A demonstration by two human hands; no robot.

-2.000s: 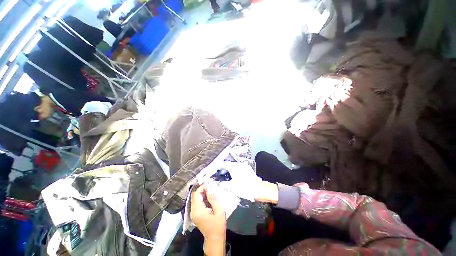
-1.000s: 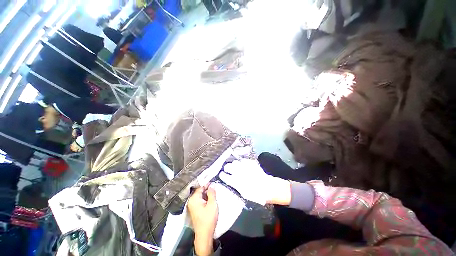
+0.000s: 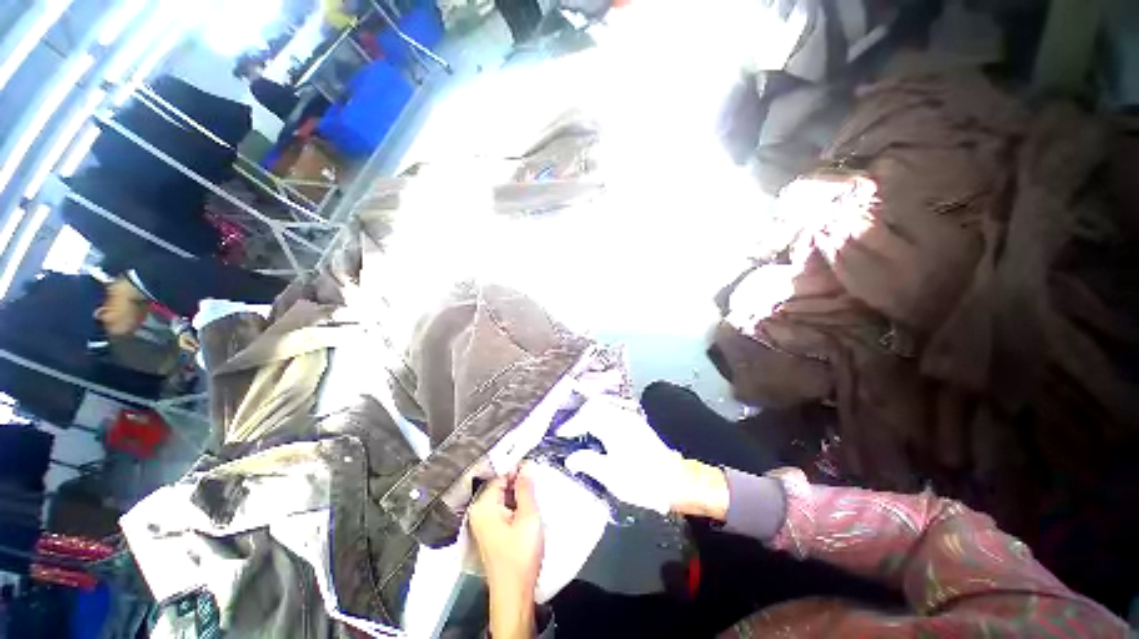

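Brown-grey trousers (image 3: 475, 356) lie in front of me with the stitched waistband (image 3: 481, 431) running diagonally and its pale inner side turned up. My left hand (image 3: 506, 531) is bare and pinches the waistband's inner edge between thumb and fingers. My right hand (image 3: 631, 456) wears a white glove and lies just right of it, at the pale lining (image 3: 577, 537). A small dark shape shows under its fingers; I cannot tell whether it is a tool. Glare washes out the glove's details.
Other trousers (image 3: 269, 499), partly inside out, lie at left. A large brown garment heap (image 3: 949, 250) is at right. Another garment (image 3: 550, 187) lies at the table's far side in strong glare. Dark garments hang on metal rails (image 3: 150, 162) at upper left. Blue bins (image 3: 369, 106) stand beyond.
My gloved right hand has drawn back from the left hand's fingertips and its fingers have spread. The left hand stays at the waistband, slightly shifted. The trousers have barely moved.
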